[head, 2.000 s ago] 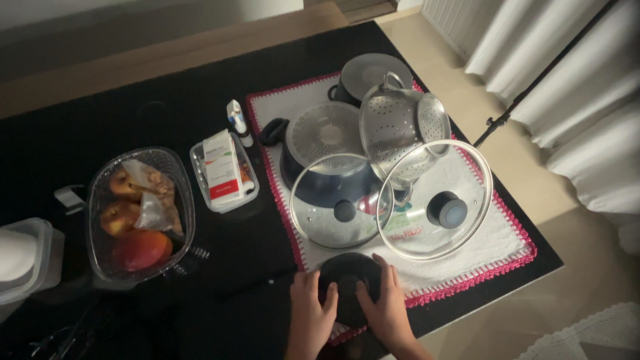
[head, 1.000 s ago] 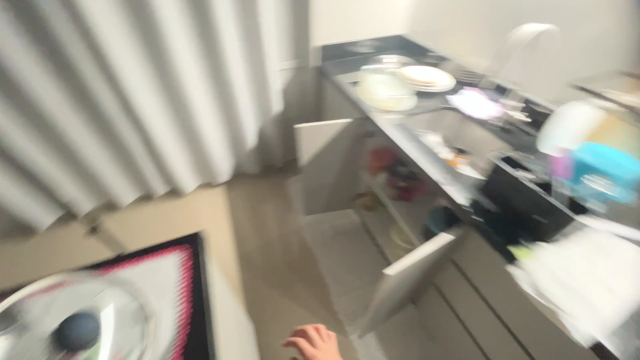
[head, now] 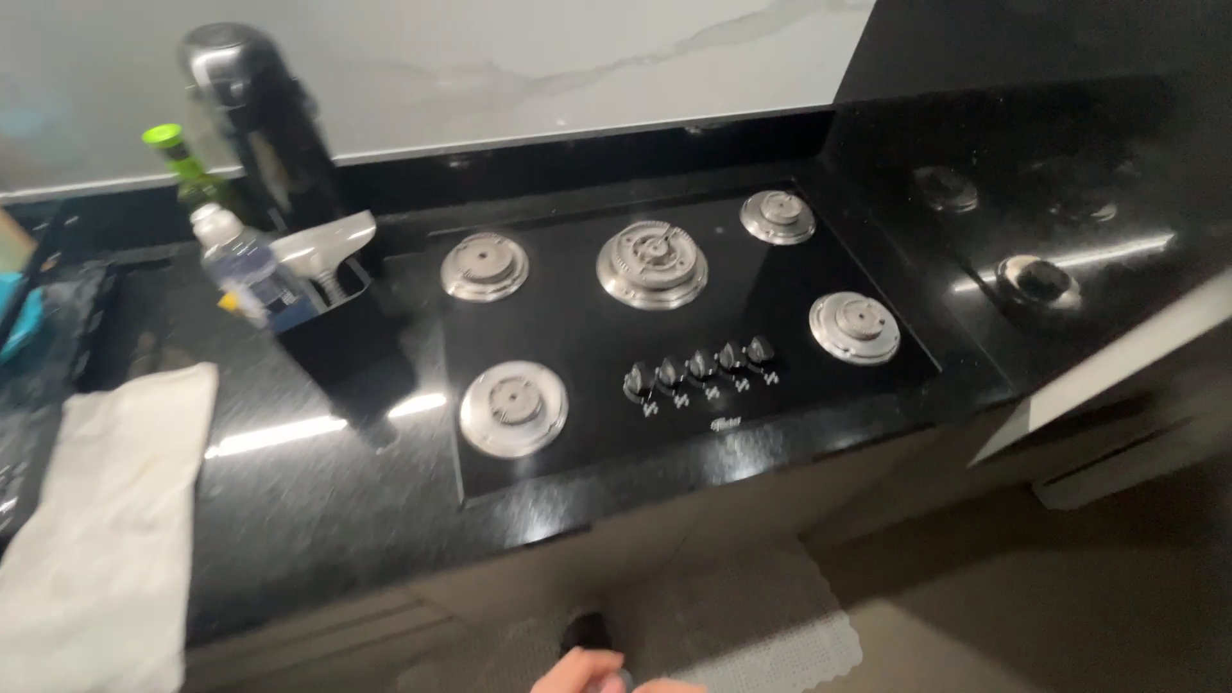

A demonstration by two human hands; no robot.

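Observation:
At the bottom edge of the head view, only the fingers of my left hand (head: 579, 671) show. Close to its right are the fingertips of my right hand (head: 671, 685), mostly cut off by the frame. A small greyish spot lies between them, too blurred to name, and whether either hand holds anything is hidden. Beyond both hands is a black gas cooktop (head: 587, 337) with several bare metal burners, such as the large middle burner (head: 653, 265). A row of black control knobs (head: 701, 365) sits near its front edge.
Left of the cooktop stand a black caddy (head: 351, 351) with a spray bottle (head: 255, 269), a green bottle (head: 183, 164) and a dark thermos (head: 255, 115). A white cloth (head: 115, 520) hangs over the black counter's edge. A pale mat (head: 770, 635) lies on the floor.
The view has swung from the table with pans and glass lids, past the sink counter, to the cooktop. My hands have left the dark round thing they were touching on the table.

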